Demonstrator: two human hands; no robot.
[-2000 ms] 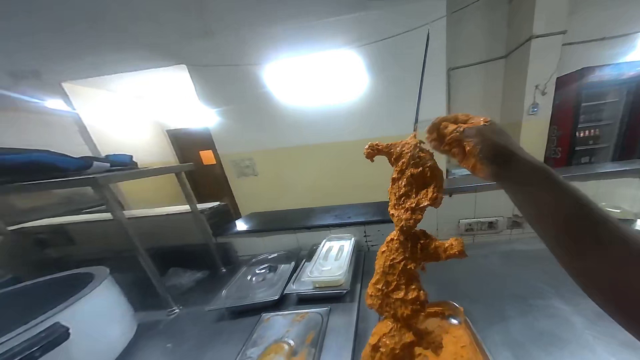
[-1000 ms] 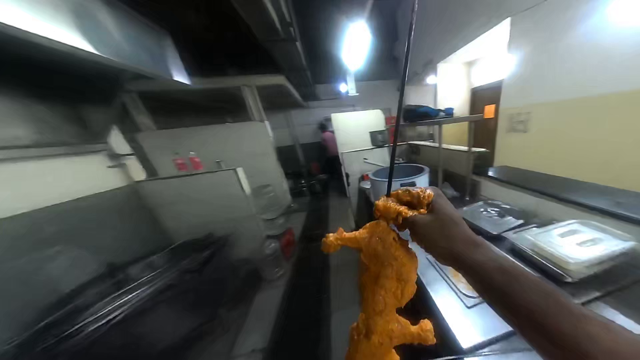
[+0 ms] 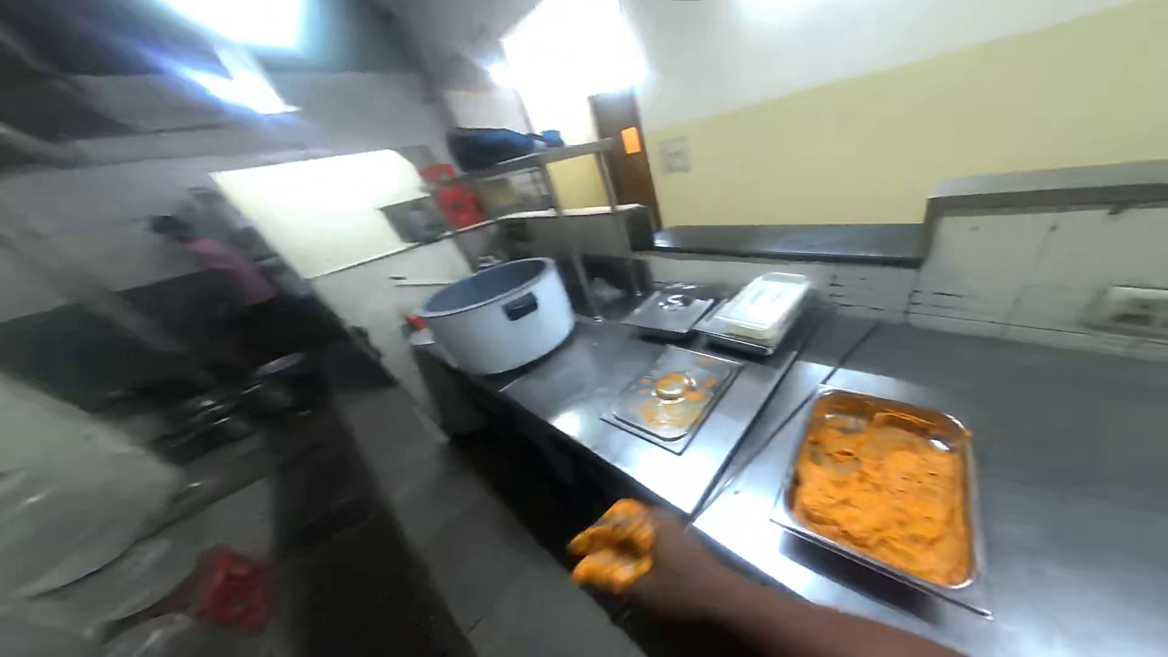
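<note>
My right hand [image 3: 625, 552], its fingers coated in orange marinade, reaches in from the lower right, over the floor just beyond the counter's front edge. The fingers are curled and a gap shows between them; nothing can be made out in them. To its right on the steel counter sits a rectangular steel pan [image 3: 975, 511] filled with orange marinated food [image 3: 885, 493]. A steel pan lid [image 3: 671, 399] smeared with orange lies left of the pan. My left hand is out of view, and no skewer shows.
A large aluminium pot [image 3: 502, 319] stands at the counter's far left end. Behind the smeared lid are a lidded steel pan [image 3: 673, 306] and a white container [image 3: 762, 301] on a tray. Left of the counter runs a floor aisle, with a person [image 3: 224, 260] far back.
The skewer with coated meat, in view before, has left the frame. My right hand, earlier raised at the meat, is now low beside the counter edge. The view has swung between frames.
</note>
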